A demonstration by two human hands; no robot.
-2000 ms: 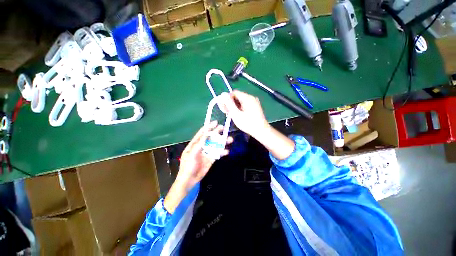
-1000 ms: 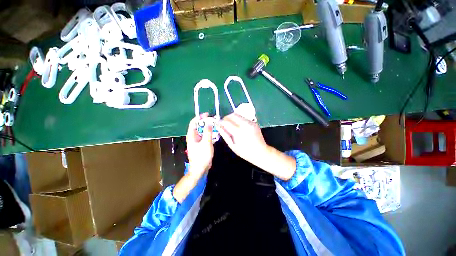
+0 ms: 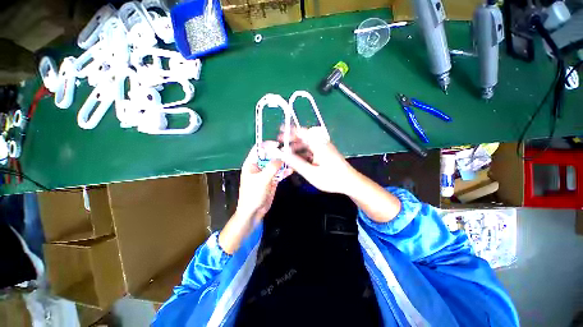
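Note:
My left hand (image 3: 256, 185) holds a white loop-shaped housing half (image 3: 260, 121) by its rounded end, with the loop pointing away from me. A small blue-and-white patch shows in that end beside my thumb. My right hand (image 3: 319, 163) is close beside it, with blurred fingers. A second white housing half (image 3: 311, 108) lies at my right hand, its rounded end against the fingers. The fingers hide part of both rounded ends. The mallet (image 3: 374, 112) lies to the right, yellow-green face up and black grip toward me. The blue-handled nippers (image 3: 419, 115) lie open beyond it.
A pile of white housings (image 3: 118, 76) lies at left, beside a blue bin (image 3: 224, 38) of tiny silvery pieces. A clear cup (image 3: 373, 41) and two grey screwdrivers (image 3: 435, 48) are at upper right. Cardboard boxes (image 3: 153, 230) stand below the bench. A red stool (image 3: 534, 182) is at right.
The two housing halves are closer together than a second ago. My right hand has moved in closer to the left-hand piece. The camera view has shifted slightly.

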